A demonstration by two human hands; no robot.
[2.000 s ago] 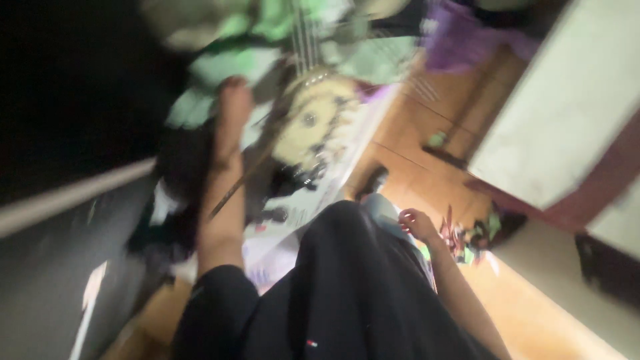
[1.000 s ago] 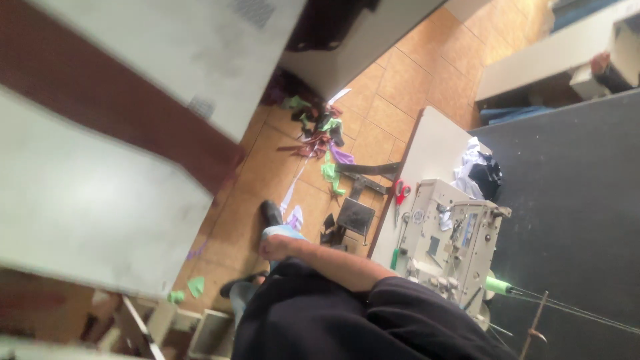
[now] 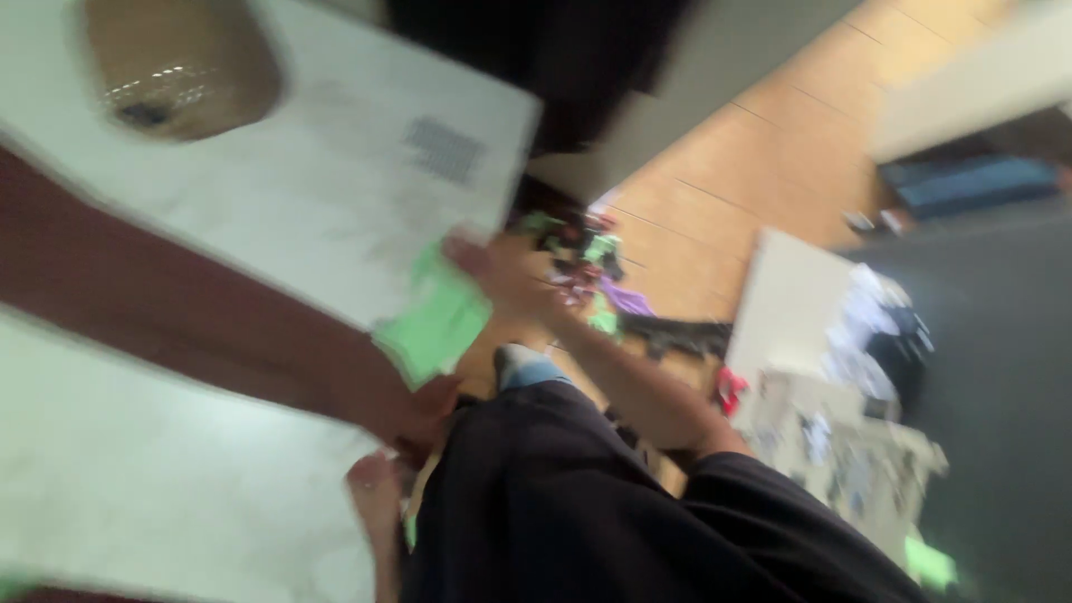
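My right hand (image 3: 490, 272) reaches in from the lower right and grips the upper end of a light green cloth piece (image 3: 440, 322), which hangs at the edge of a white table (image 3: 335, 176). Motion blur hides the exact finger placement. My left hand (image 3: 374, 477) is low in the view, beside my dark-clothed leg and close to the table's lower part; its fingers are blurred, and no held thing can be made out. A brown band (image 3: 209, 297) runs across the white surface towards that hand.
A brown rounded object (image 3: 184, 71) rests on the white table. Fabric scraps (image 3: 595, 260) lie on the tiled floor (image 3: 712, 184). At right are a sewing machine (image 3: 837, 452), a red-handled tool (image 3: 730, 390) and white and black cloth (image 3: 863, 327) on another table.
The view has swung from the first sewing area towards the white table. My right hand, low by my leg one second ago, is now up at the table edge with green cloth in it.
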